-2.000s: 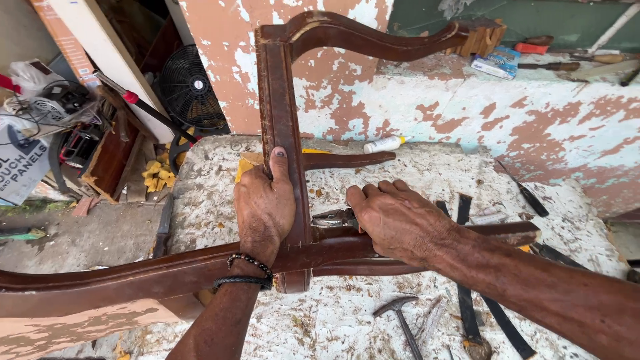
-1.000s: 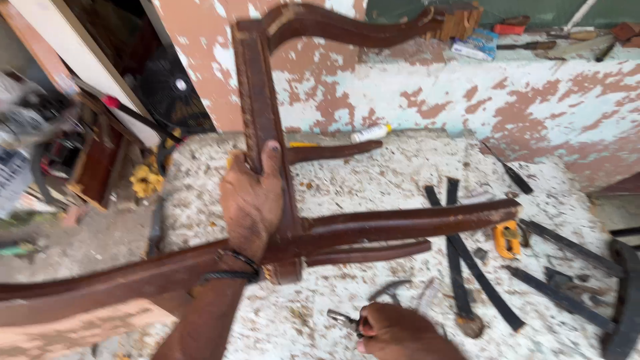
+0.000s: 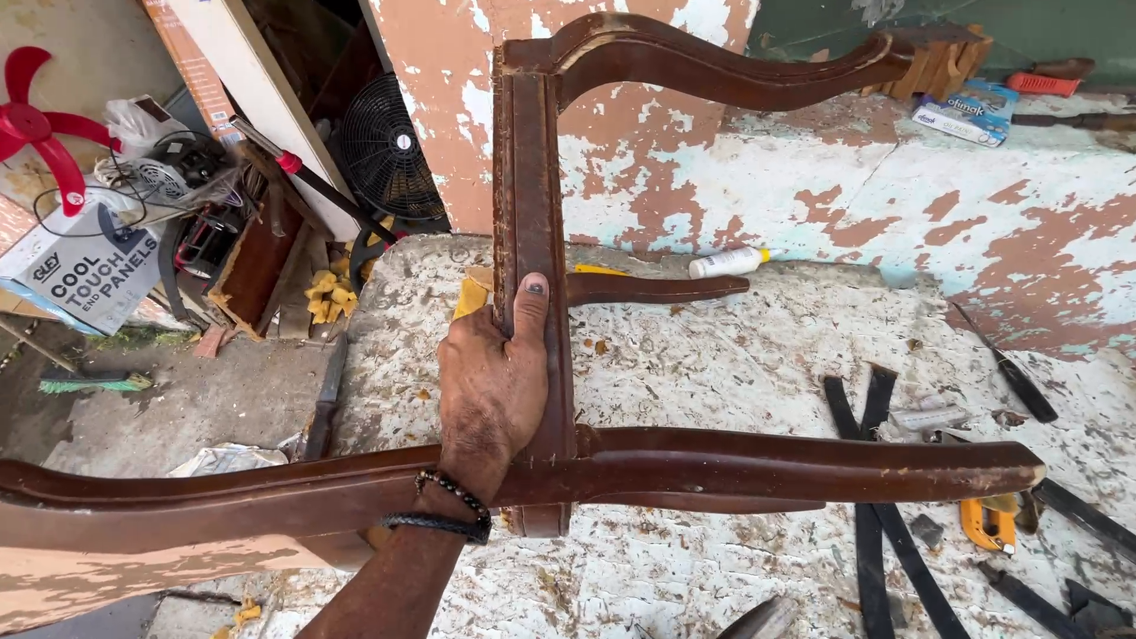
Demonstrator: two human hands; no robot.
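My left hand [image 3: 497, 382] grips the upright rail of a dark brown wooden chair frame [image 3: 537, 213], thumb on its front face. Bracelets circle that wrist. One curved leg [image 3: 799, 461] runs right from the joint below the hand, and another curved piece reaches right from the rail's top. A long curved member extends left beneath my forearm. Behind the rail, a shorter wooden piece [image 3: 657, 289] points right. My right hand is out of view.
Black straps [image 3: 874, 532], a yellow-orange tool [image 3: 987, 524] and a black-handled screwdriver [image 3: 1021, 382] lie on the flaking white surface at right. A white glue bottle [image 3: 728, 263] rests near the wall. At left are a black fan [image 3: 390, 146], boxes and a broom head [image 3: 96, 382].
My right hand, at the frame's joint with pliers two seconds ago, moved down toward the near edge and is now out of view. My left hand keeps its hold on the rail.
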